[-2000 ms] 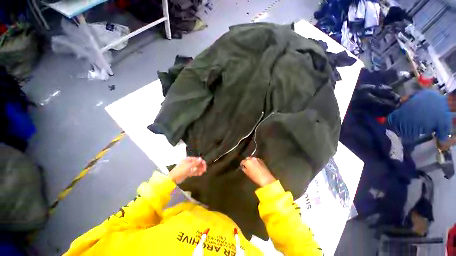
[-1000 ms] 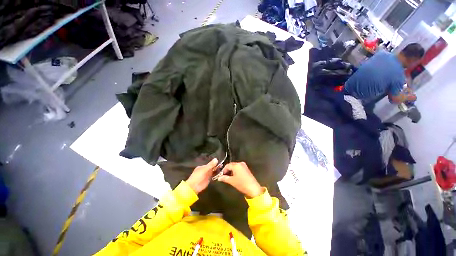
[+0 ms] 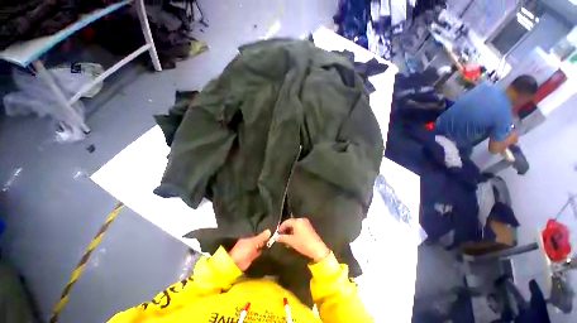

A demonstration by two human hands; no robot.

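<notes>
A dark green jacket (image 3: 253, 120) lies spread on the white work table (image 3: 130, 183), its lower part close to my body. A thin pale zip (image 3: 290, 180) runs down its front, and its lower end is between my hands. My left hand (image 3: 250, 248) grips the zip end and the cloth beside it. My right hand (image 3: 302, 238) pinches the zip end from the other side. The two hands nearly touch. The fingers hide part of the zip end, so how its two sides meet there cannot be told.
A shiny dark-patterned patch (image 3: 393, 200) lies on the table at the right. Navy garments (image 3: 443, 195) are heaped beyond it, near a person in a blue shirt (image 3: 476, 117). Another table (image 3: 79, 31) and clear plastic (image 3: 38, 94) are at the upper left.
My hands have come together at the zip's lower end and moved slightly nearer my body. The zip's two pale edges, apart at first, now run as one line. The view has shifted right.
</notes>
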